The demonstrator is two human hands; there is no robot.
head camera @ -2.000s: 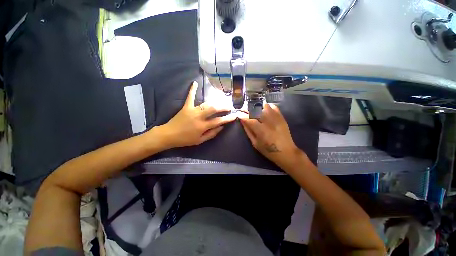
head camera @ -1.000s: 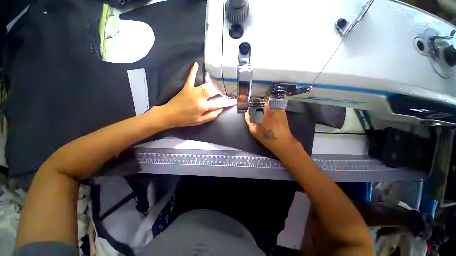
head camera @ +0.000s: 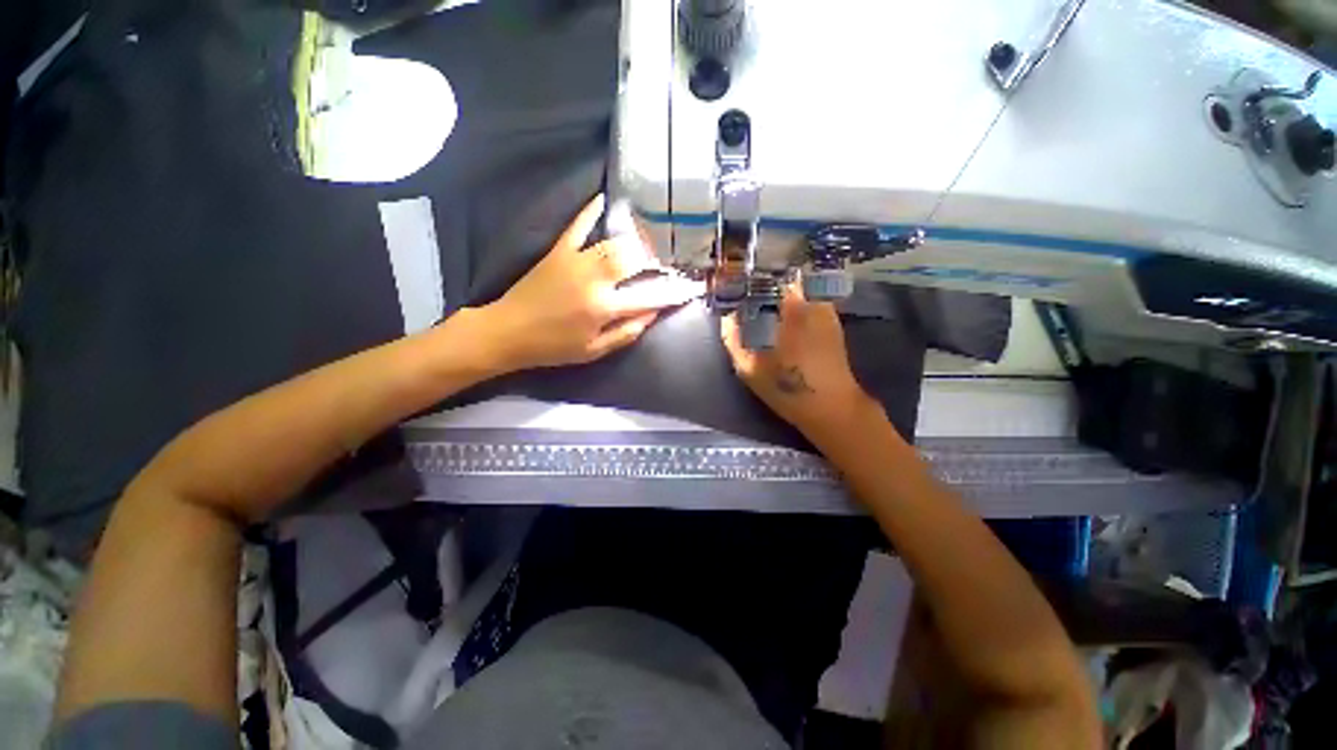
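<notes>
The large charcoal front panel (head camera: 161, 279) lies over the machine bed, with a curved armhole cut-out and a pale strip (head camera: 412, 267). Its near part runs under the presser foot (head camera: 729, 293). My left hand (head camera: 575, 303) lies on the panel left of the foot, fingers apart, one finger pointing away and others reaching to the foot. My right hand (head camera: 799, 352) is just right of the foot, its fingertips at the cloth and partly hidden behind the metal guide (head camera: 761, 325). Whether it grips the cloth cannot be told. The exact stitching spot is hidden.
The white machine head (head camera: 880, 132) with a blue stripe stands over the work. A printed ruler (head camera: 616, 463) runs along the table's front edge. A dark piece (head camera: 960, 324) lies right of the foot. Pale cloth (head camera: 37, 645) is heaped at lower left. A yellow strip (head camera: 307, 95) edges the armhole.
The panel and both hands have shifted away from me relative to the machine, uncovering more of the ruler. Since one second ago the hands have barely moved; the view has shifted slightly.
</notes>
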